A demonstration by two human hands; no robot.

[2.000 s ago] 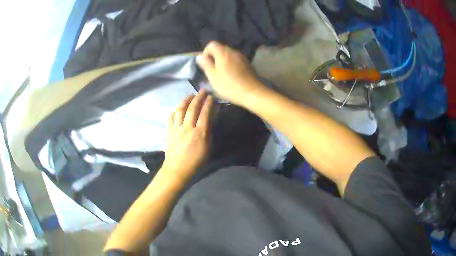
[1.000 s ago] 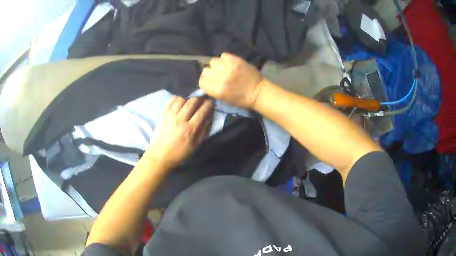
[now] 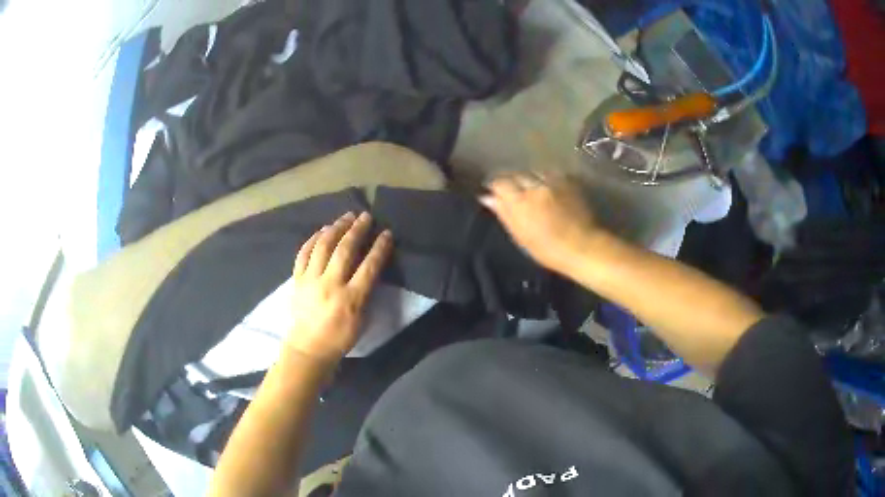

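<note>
The dark garment (image 3: 417,218) lies over the near side of the beige padded form (image 3: 126,286), with a dark strip curving along it. Pale backing (image 3: 257,335) shows below the strip. My left hand (image 3: 335,286) lies palm down on the garment near a join, fingertips on the dark cloth, holding nothing. My right hand (image 3: 543,218) is at the garment's right edge, fingertips touching or close to the cloth; whether they pinch it cannot be told.
The steam iron (image 3: 660,116), with orange handle and blue hose, sits on a flat plate at the far right. A dark heap of cloth (image 3: 291,82) lies beyond the form. Blue plastic (image 3: 815,87) is at the far right. A blue basket (image 3: 631,345) is below the table edge at right.
My right hand has moved right, from the middle of the garment to its right edge. Dark cloth now lies flat across the form's right end. My left hand stays on the garment, now slightly lower.
</note>
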